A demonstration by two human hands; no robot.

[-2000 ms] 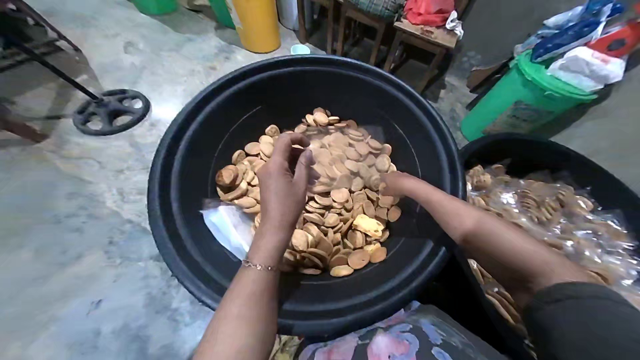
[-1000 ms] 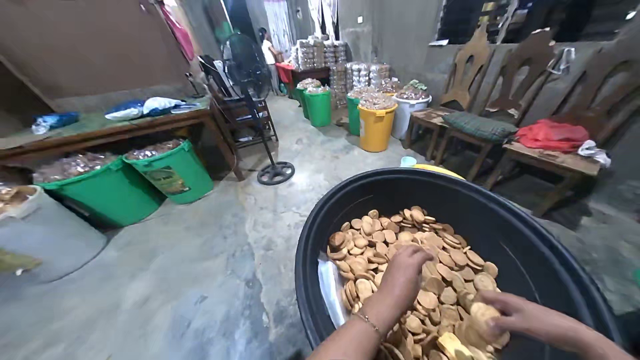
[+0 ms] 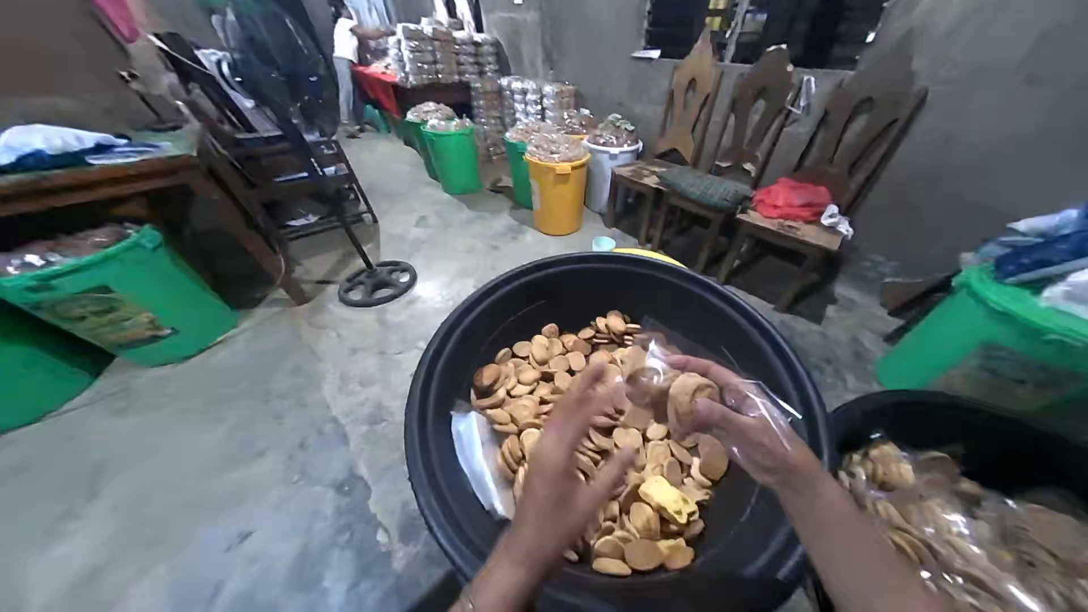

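Observation:
A large round black plastic tub (image 3: 450, 340) holds a heap of round flat brown cookies (image 3: 540, 357). Above the right part of the heap, my right hand (image 3: 739, 416) holds a few cookies (image 3: 687, 399) together with a clear plastic bag (image 3: 659, 361). My left hand (image 3: 565, 459) is over the middle of the heap, its fingers apart and blurred, with nothing seen in it. A crumpled yellow piece (image 3: 669, 499) lies on the cookies near me. Against the tub's left inner wall leans a whitish plastic sheet or stack of bags (image 3: 478, 459).
Another black tub (image 3: 935, 404) at right holds bagged cookies (image 3: 960, 518). Behind it stands a green bin (image 3: 986, 340). Wooden chairs (image 3: 790, 229), a yellow bin (image 3: 558, 195) and a fan base (image 3: 377, 283) stand beyond. At the far back is a person (image 3: 344, 68).
A clear bag and cookies now show in my right hand, which is raised above the heap. My left hand's fingers have spread. The view has swung widely.

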